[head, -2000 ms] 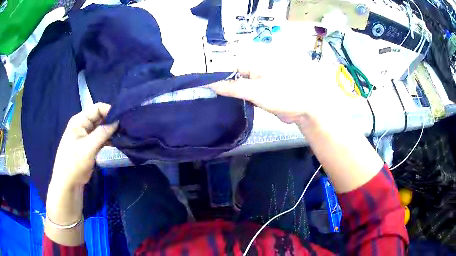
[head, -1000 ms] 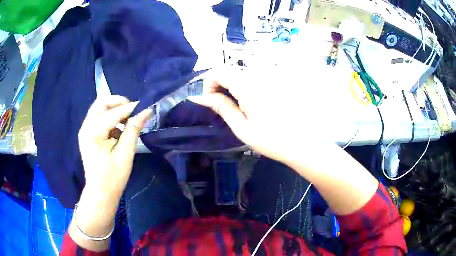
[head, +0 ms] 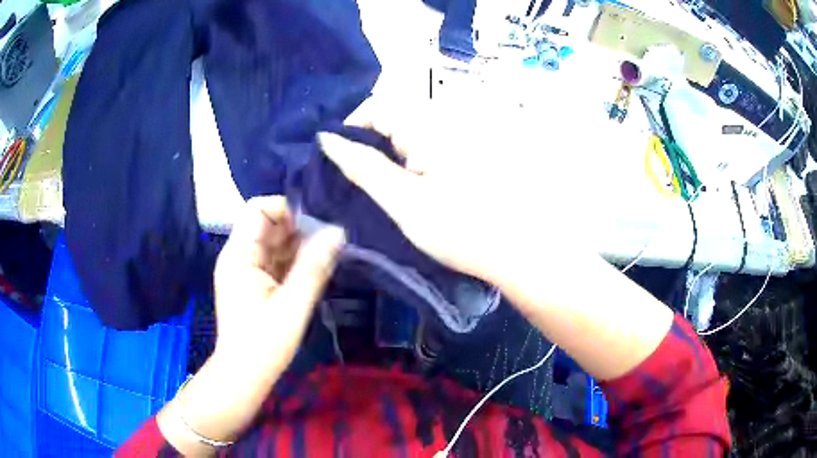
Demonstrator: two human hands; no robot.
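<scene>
Dark navy trousers lie over the white table, one leg hanging past the front edge at left. The other part is bunched in both hands, with an open end and a pale inside edge hanging down over the lap. My left hand is blurred and pinches the cloth near the table's front edge. My right hand lies on the bunched cloth with fingertips gripping its upper part; some fingers are hidden behind the cloth.
Sewing machine at upper right, with blue parts near its needle. Green and yellow scissors lie right of it. A small navy piece is at the top. Blue crates stand lower left. A white cord crosses my front.
The opening that was spread between my hands is now folded and bunched, its edge hanging lower. My left hand has moved right, closer to my right hand. The view has shifted.
</scene>
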